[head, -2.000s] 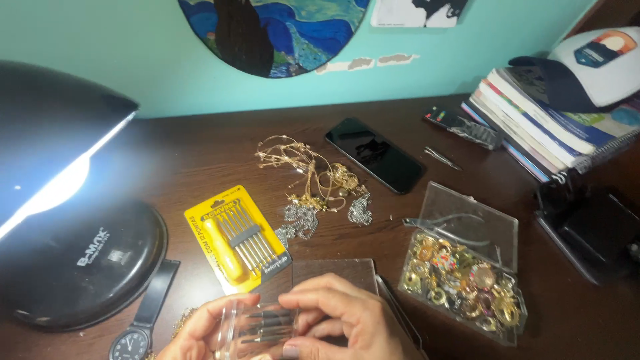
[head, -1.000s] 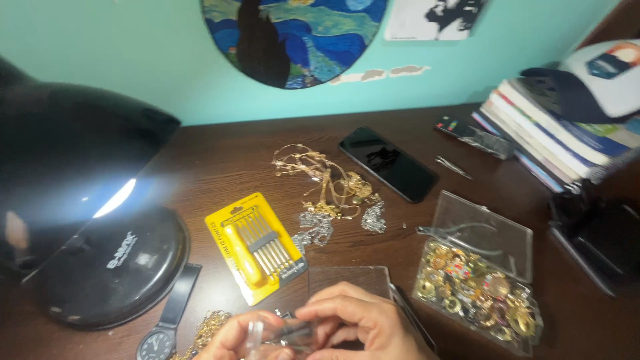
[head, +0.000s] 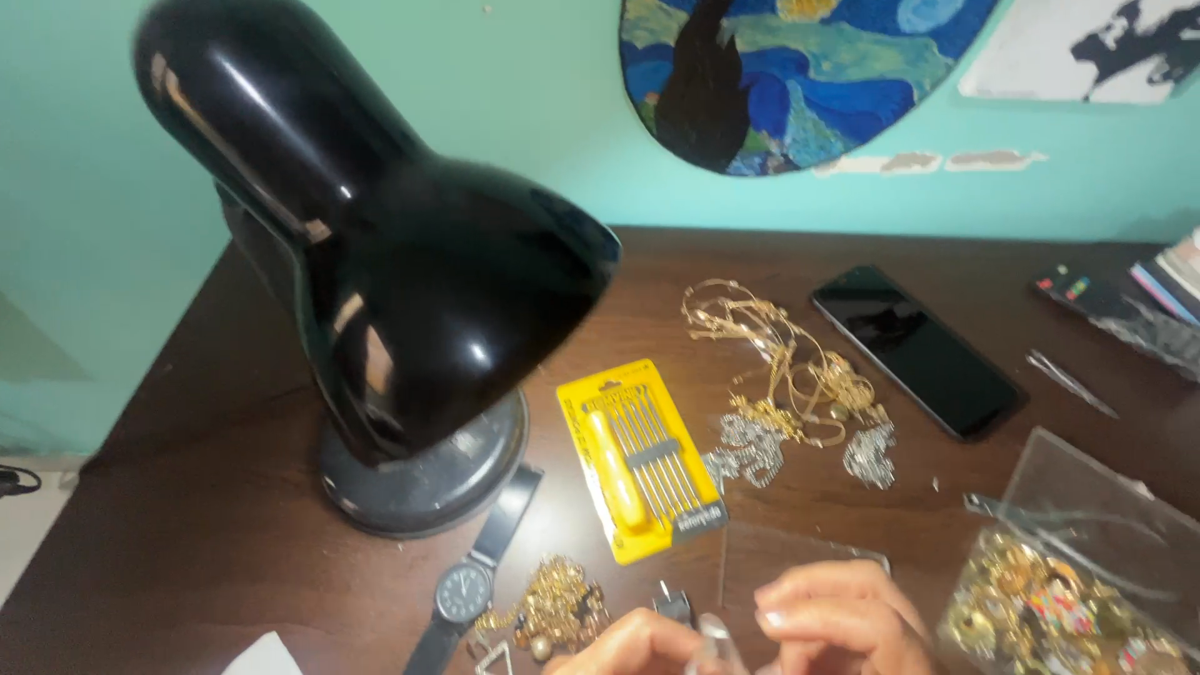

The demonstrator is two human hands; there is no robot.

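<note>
Low in the view, my left hand (head: pixel 637 645) has its fingers closed on a small clear plastic piece (head: pixel 714 645), partly cut off by the bottom edge. My right hand (head: pixel 844 614) is just right of it, fingers curled; whether it touches the piece is unclear. A small black object with a metal tip (head: pixel 672 605) is beside my left fingers. Behind my hands lie a yellow screwdriver set in its packaging (head: pixel 642 459) and a flat clear lid or sheet (head: pixel 797 553). A heap of gold-coloured chains (head: pixel 558 600) lies left of my left hand.
The black desk lamp (head: pixel 450 281) looms at left, with a wristwatch (head: pixel 463 592) by its base. Gold and silver necklaces (head: pixel 797 384), a phone (head: pixel 914 352) and tweezers (head: pixel 1069 382) lie behind. An open clear box of jewellery pieces (head: pixel 1050 609) stands at right.
The view has swung left, showing more of the lamp. My hands are lower in the frame, and my right fingers are apart from my left ones.
</note>
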